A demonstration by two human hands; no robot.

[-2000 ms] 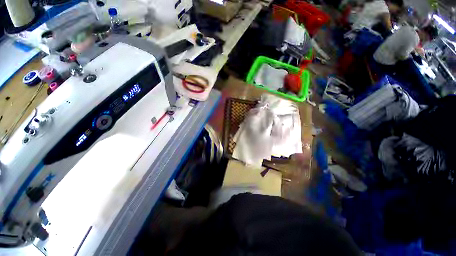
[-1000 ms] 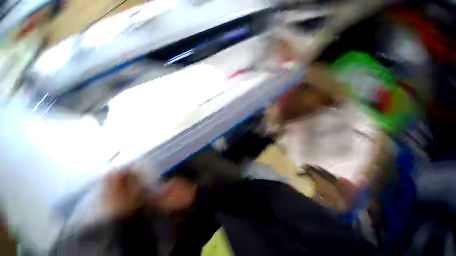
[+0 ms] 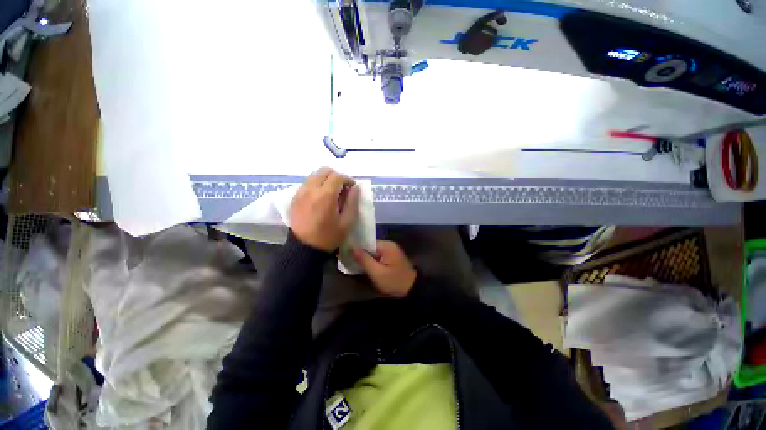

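Note:
A white fabric piece (image 3: pixel 363 225) hangs over the front edge of the machine table near the ruler strip. My left hand (image 3: pixel 322 207) is closed on its upper part over the ruler strip (image 3: pixel 537 195). My right hand (image 3: pixel 387 267) pinches its lower edge below the table edge. Part of the fabric is hidden under my left hand. The presser foot and needle (image 3: pixel 392 80) are above and beyond my hands, on the white sewing machine (image 3: pixel 537 29). A large white panel (image 3: pixel 143 126) lies at the left and overlaps the ruler strip.
A crumpled fabric bundle (image 3: pixel 160 311) hangs at the lower left beside a cream mesh basket (image 3: pixel 74 294). Stacked white pieces (image 3: pixel 651 336) lie at the lower right, near a green-rimmed bin (image 3: pixel 750 369). Red and yellow rings (image 3: pixel 739 159) and a red-tipped rod (image 3: pixel 632 135) are at the right.
The view has swung from the machine's right side to the front of the bed. Both hands, blurred a second ago, now show clearly on the white fabric piece.

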